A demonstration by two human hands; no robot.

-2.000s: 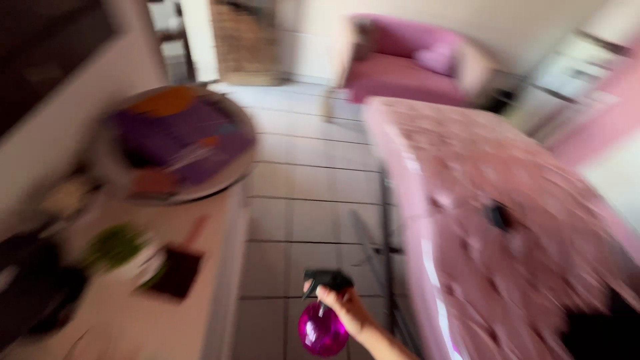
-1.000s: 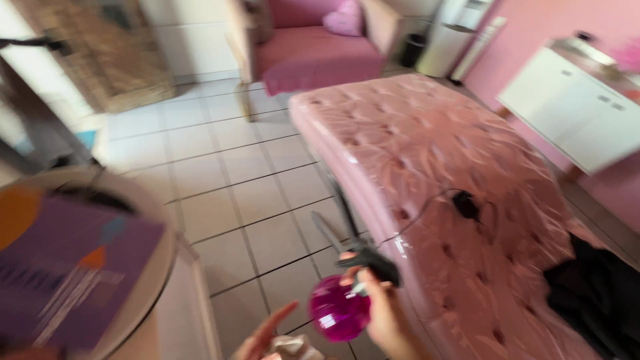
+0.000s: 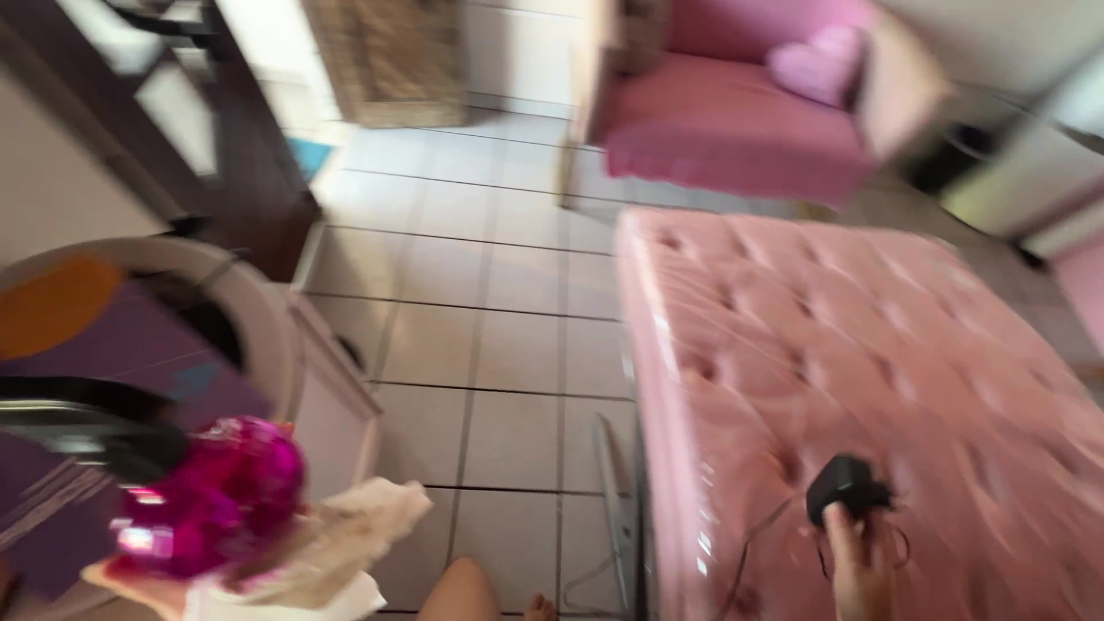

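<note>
A magenta spray bottle [image 3: 216, 496] with a black trigger head lies tilted in my left hand [image 3: 142, 586] at the lower left. Crumpled, stained paper or cloth [image 3: 336, 543] is in that hand too, beside the bottle. At the lower right my right hand [image 3: 862, 561] has its fingers on a black power adapter [image 3: 843, 490] with a thin cord, over the pink tufted bed [image 3: 776, 414]. Blur and the adapter hide part of the fingers.
A round-framed object [image 3: 285, 345] with a purple printed sheet stands on a cabinet at left. A pink armchair [image 3: 733, 112] with a heart-shaped cushion [image 3: 819, 65] stands beyond the bed. Tiled floor [image 3: 513, 345] runs between cabinet and bed; a metal leg [image 3: 612, 500] stands beside the bed.
The spray bottle was in my right hand and is now in my left. My right hand has moved right to the black adapter, which lay on the bed before.
</note>
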